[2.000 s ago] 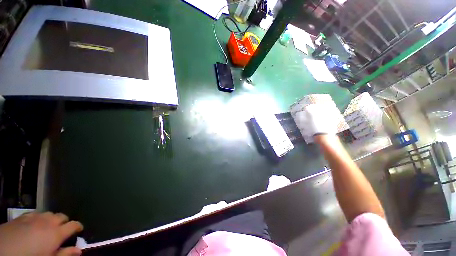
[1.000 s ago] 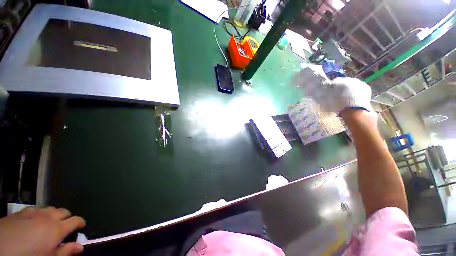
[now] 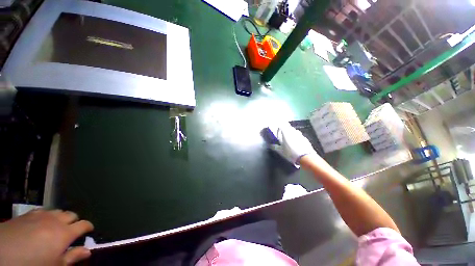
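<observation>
My right hand (image 3: 292,144), in a white knit glove, lies over the small white panel block on the left end of the black ribbed rack (image 3: 270,136). The glove covers the block, and its fingertips are too blurred to tell a grip. Right of it stand a stack of panels (image 3: 337,127) with speckled print and a second stack (image 3: 384,130). My bare left hand (image 3: 44,236) is at the bench's near left corner, cut off by the picture edge, fingers apart, nothing seen in it.
A silver-white framed window panel (image 3: 179,67) lies at the left, with a clear strip (image 3: 178,136) below it. A black phone (image 3: 242,80) and an orange-red device (image 3: 260,52) are beside the green post (image 3: 291,44). White crumpled pieces (image 3: 294,191) lie along the bench's front edge.
My right hand has moved from above the panel stacks down and left to the black rack. Both stacks show again. My left hand has stayed at the corner; the view has shifted slightly.
</observation>
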